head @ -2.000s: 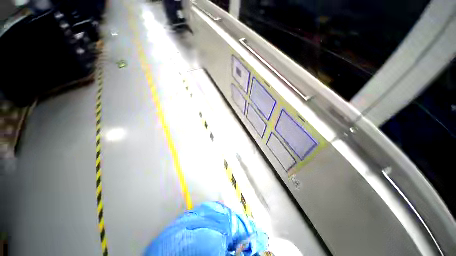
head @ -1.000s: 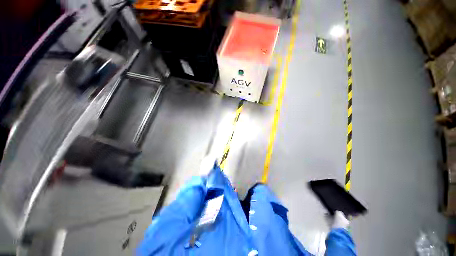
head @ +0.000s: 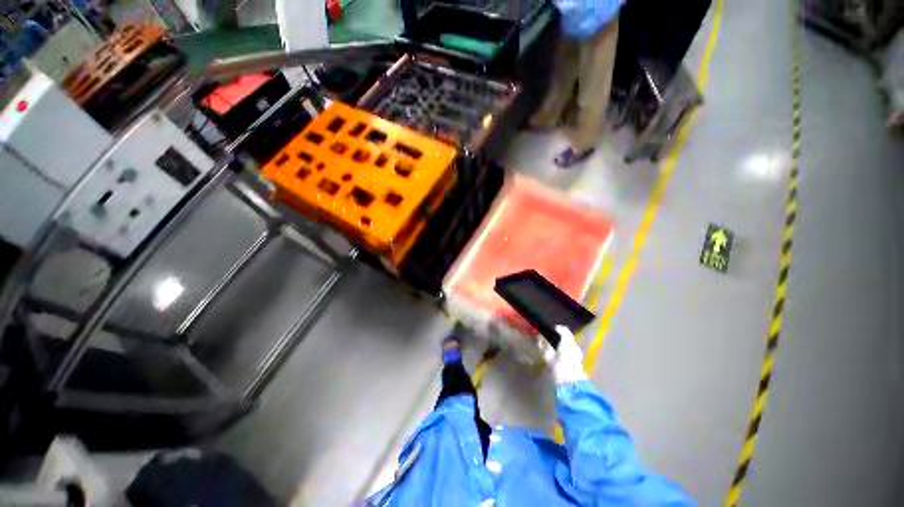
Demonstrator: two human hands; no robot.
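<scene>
A small shallow black tray (head: 545, 301) is in my gloved right hand (head: 566, 356), held by its near edge. No contents can be made out in it. It shows above the red-topped white carton (head: 530, 243), tilted in view; whether it touches the carton I cannot tell. My right hand wears a white glove. My left hand is not in view; only the blue smock's left side shows at the bottom.
Orange cover plates (head: 359, 168) lie stacked on a black bin left of the carton. A metal frame (head: 238, 356) stands at left. A person in blue top and tan trousers (head: 585, 84) stands ahead. Yellow lane tape (head: 649, 213) and black-yellow tape (head: 780, 287) run along the floor.
The carton and orange plates have come nearer. My right hand has moved up and leftward with the black tray, which now shows over the carton. A person has come into view ahead.
</scene>
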